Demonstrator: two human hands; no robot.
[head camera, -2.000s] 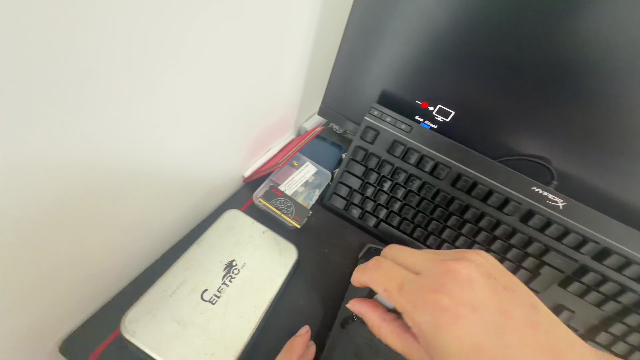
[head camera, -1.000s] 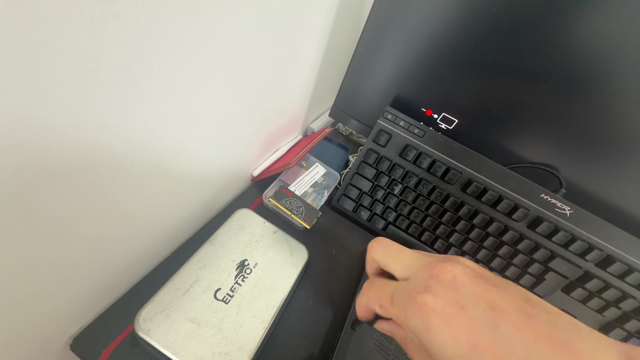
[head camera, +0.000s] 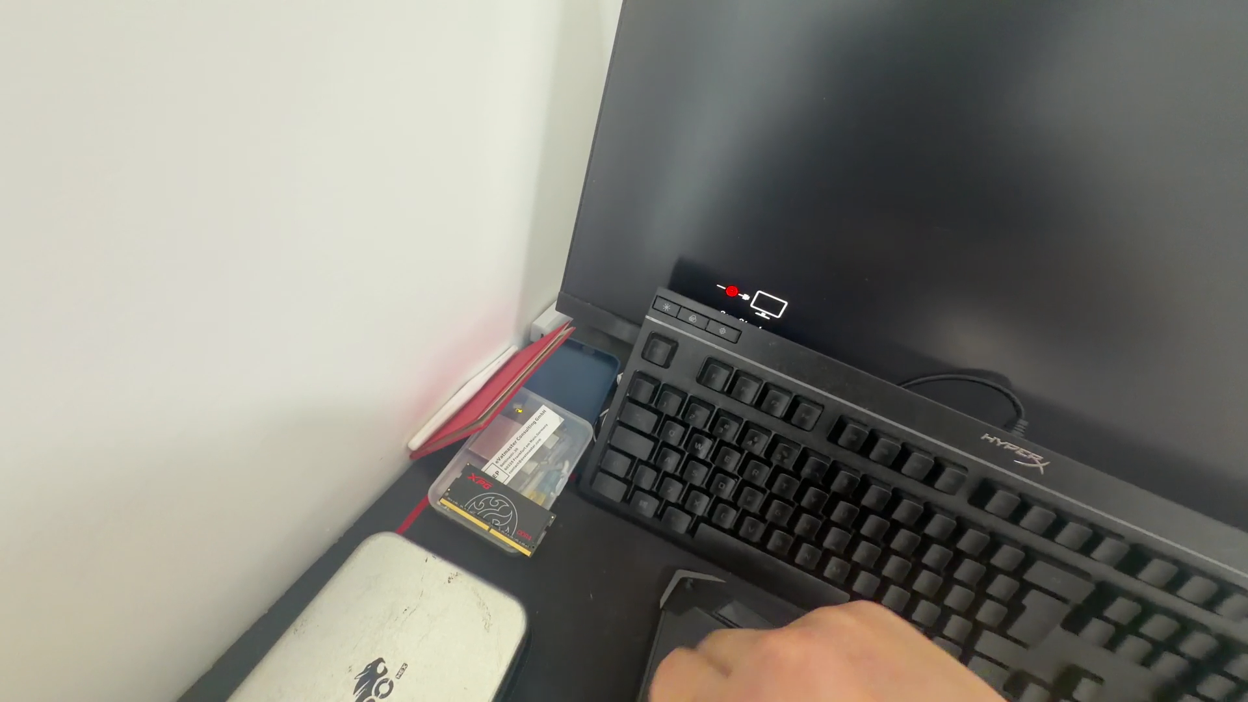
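Note:
At the bottom edge, right of centre, my right hand (head camera: 819, 658) is curled over a black device casing (head camera: 697, 595), just below the HyperX keyboard (head camera: 760, 468). Its fingertips are hidden, so whether it holds something does not show. My left hand is out of view. To the left lies a worn silver-coloured case (head camera: 419, 604) with a dark logo. Beyond it, a black XPG memory module (head camera: 497, 507) with gold contacts rests on a clear plastic box (head camera: 575, 439) that bears a printed label and holds small parts.
A large monitor (head camera: 877, 175) stands behind the keyboard, with a cable (head camera: 975, 378) between them. A red booklet or folder (head camera: 492, 395) leans by the white wall (head camera: 244, 244), beside a dark blue flat object (head camera: 580, 375). A black desk mat with red edging (head camera: 414, 514) lies beneath.
My left fingertips, seen at the bottom edge two seconds ago, are out of view. My right hand sits lower in the picture, with its fingers less visible. The view has shifted upward.

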